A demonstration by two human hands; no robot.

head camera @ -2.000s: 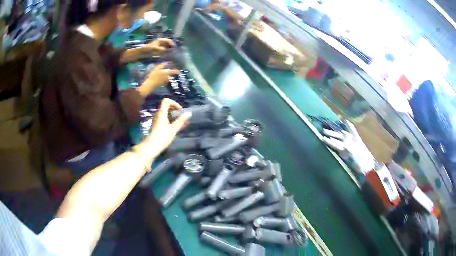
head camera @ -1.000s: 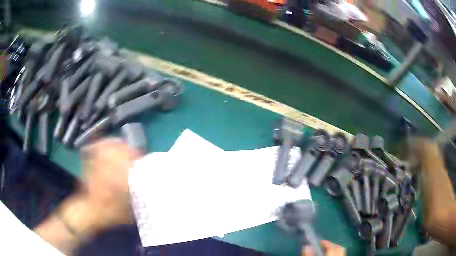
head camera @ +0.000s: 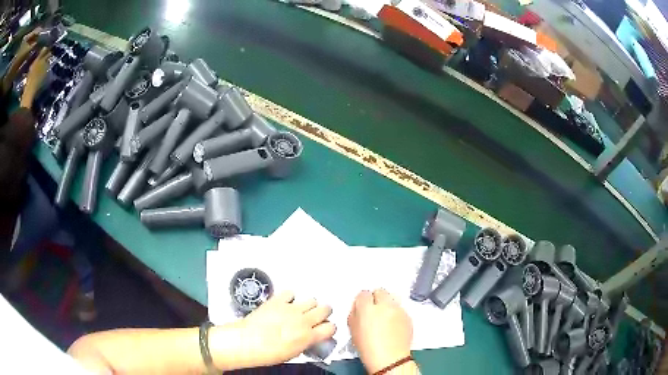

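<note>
My left hand (head camera: pixel 282 329) is closed over a dark grey handheld fan (head camera: pixel 251 291) on the white sheets (head camera: pixel 329 267). Its round spoked face shows upward left of my fingers. Part of its grey handle shows below my fingertips; the rest is hidden under my hand. My right hand (head camera: pixel 381 329) is just to the right over the sheets, knuckles up, fingers curled together. No unit shows in it; whether a small label is between its fingertips cannot be seen.
A large pile of grey fans (head camera: pixel 176 132) lies at left; one fan (head camera: pixel 220 212) lies near the sheets' upper left corner. More fans (head camera: pixel 542 293) lie at right, some overlapping the sheets. Beyond the worn pale strip (head camera: pixel 366 156) runs the green conveyor (head camera: pixel 329 88). A person's hands show far left.
My left hand has moved from beside the left pile onto the sheets and now holds a fan there. My right hand has left the fan at lower right. The other arm at far right is gone.
</note>
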